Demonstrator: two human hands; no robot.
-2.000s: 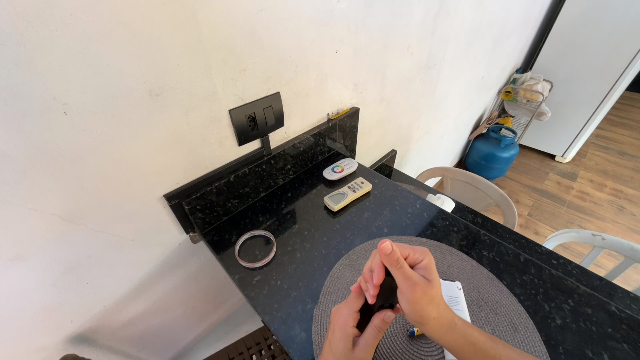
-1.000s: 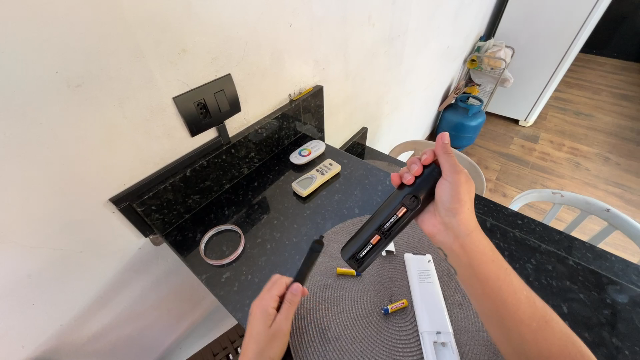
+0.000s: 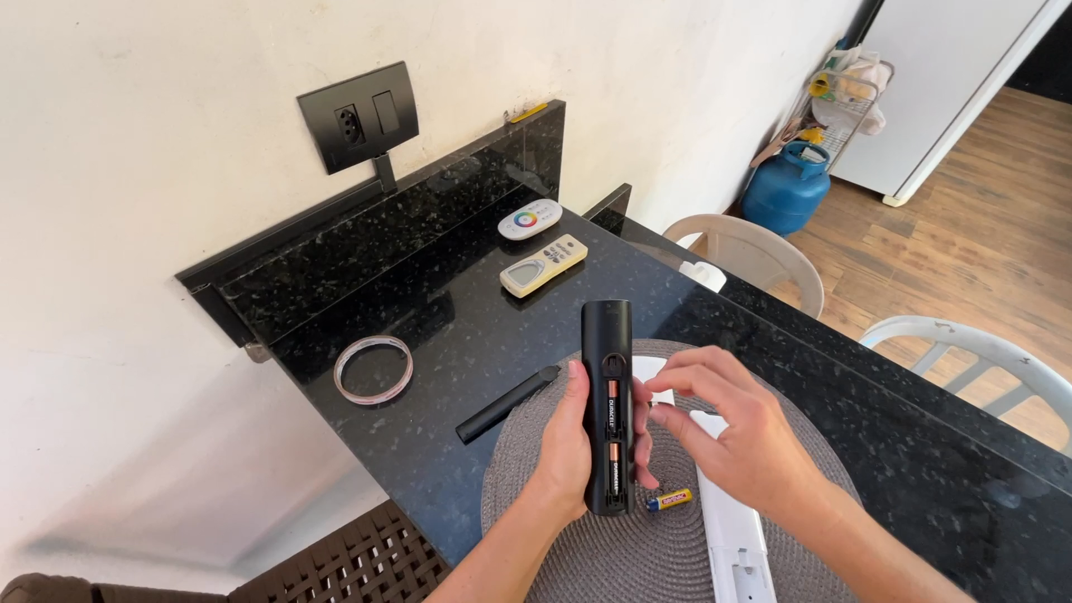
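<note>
My left hand point(image 3: 569, 440) holds a black remote control point(image 3: 609, 335) upright, its back toward me. Two Duracell batteries point(image 3: 614, 406) lie in its uncovered compartment. Just right of the remote, my right hand point(image 3: 729, 419) is raised with thumb and fingers apart, and nothing shows between them. The black battery cover point(image 3: 507, 405) rests partly on the round woven placemat point(image 3: 653, 561), at its left edge. A yellow and blue battery point(image 3: 670, 500) lies on the placemat, beside a white remote control point(image 3: 733, 528) with its compartment uncovered. A white piece point(image 3: 651, 368) is partly hidden behind my hands.
A cream remote point(image 3: 543, 266), a white remote with a colour wheel point(image 3: 529, 219) and a tape roll point(image 3: 373, 370) lie on the black granite counter point(image 3: 444, 327). A wall socket point(image 3: 358, 115) is above. Chairs point(image 3: 754, 251) and a blue gas cylinder point(image 3: 785, 188) stand at the right.
The black remote has passed from my right hand to my left. The battery cover, held in my left hand one second ago, now lies at the placemat's left edge.
</note>
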